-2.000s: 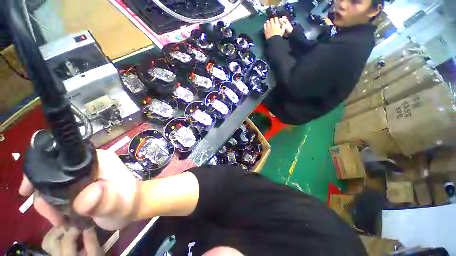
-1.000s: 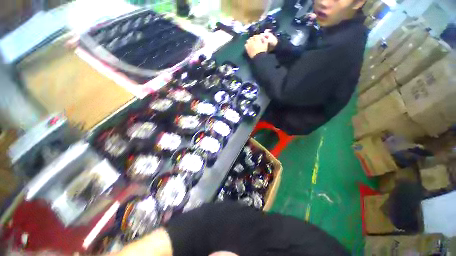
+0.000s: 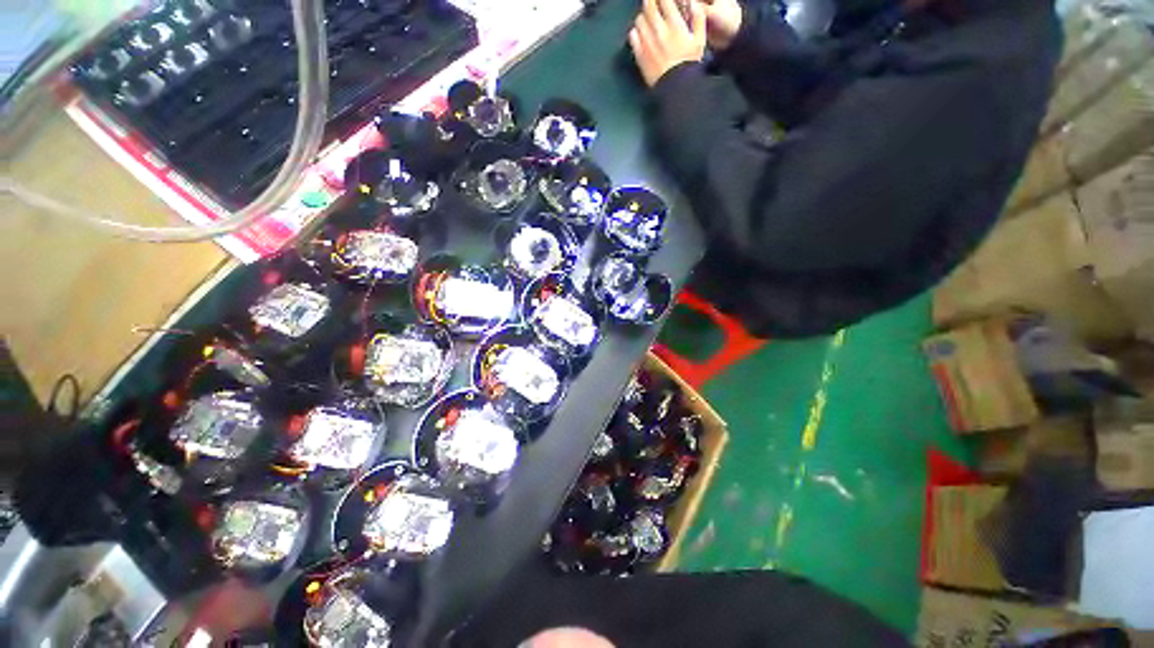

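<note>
Several round black housings (image 3: 478, 443) lie in rows on the dark bench. Many hold a pale circuit board (image 3: 411, 519) with thin red, orange or yellow wires at the edge. The housings at the far end, near the other person, show bare dark, shiny insides. Neither of my hands is in view. A black sleeve shows along the bottom edge, and the hand beyond it is cut off. The electric screwdriver cannot be made out.
A carton of dark shiny parts (image 3: 715, 443) stands beside the bench's right edge. A black tray (image 3: 316, 95) lies at the back left, with a clear tube before it. The feeder (image 3: 114, 589) is cut off at lower left. A person in black sits beyond the bench.
The view has moved closer over the housings. My right hand and the screwdriver, seen two seconds ago, have left the picture, as has my left hand. The feeder has shifted towards the lower left corner.
</note>
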